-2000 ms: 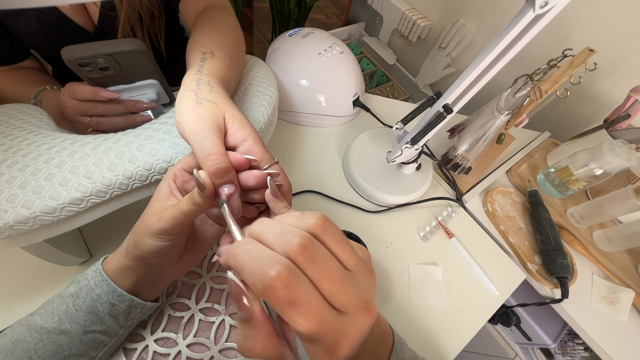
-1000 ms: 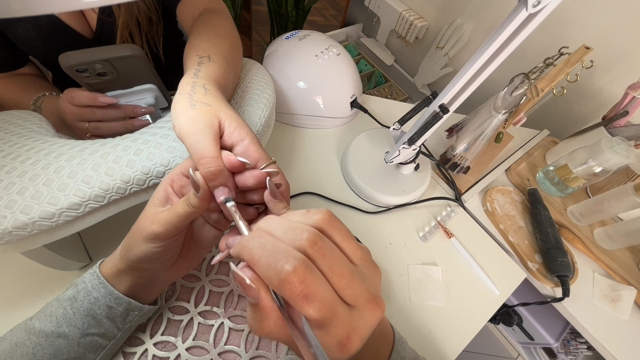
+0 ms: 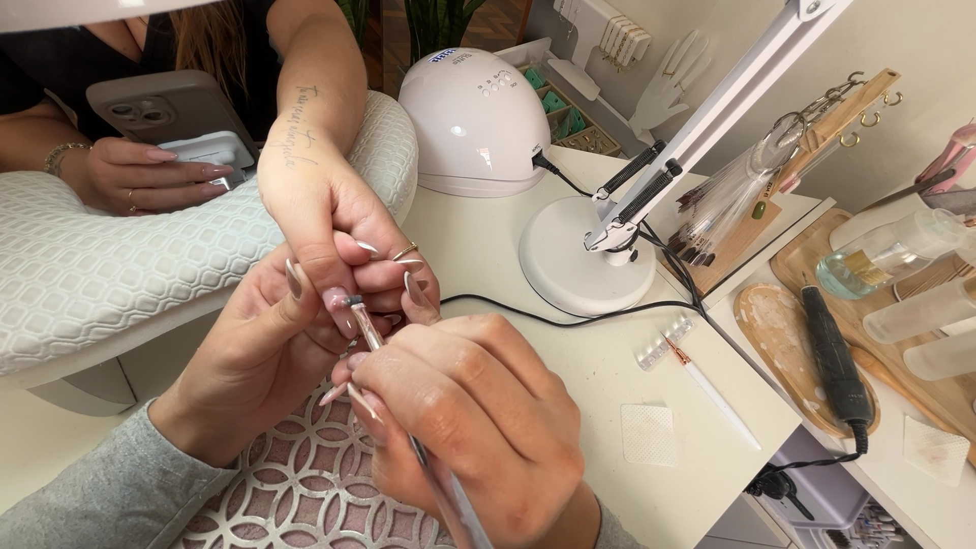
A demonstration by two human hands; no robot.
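Note:
My left hand (image 3: 255,351) holds the other person's hand (image 3: 324,206) from below, fingers around the thumb. In my right hand (image 3: 473,412) is a slim metal-ended tool (image 3: 370,328), which looks like a cuticle pusher or a brush. Its dark tip touches the side of the glossy pinkish thumbnail (image 3: 339,309). The other person's fingers are curled, with long white-tipped nails; one finger wears a thin ring. Below my hands lies a patterned mat (image 3: 305,488) with silvery openwork circles over pink. My hands hide part of the gripped fingers and of the tool.
A white nail lamp (image 3: 473,122) and a desk lamp base (image 3: 587,255) stand behind. To the right are a fine brush (image 3: 717,396), a lint-free wipe (image 3: 648,435) and a nail drill handpiece (image 3: 835,351). A padded armrest (image 3: 137,259) supports the other person, whose far hand holds a phone (image 3: 171,107).
The tool's tip has shifted slightly at the thumbnail and now lies at its side. Both my hands keep their hold.

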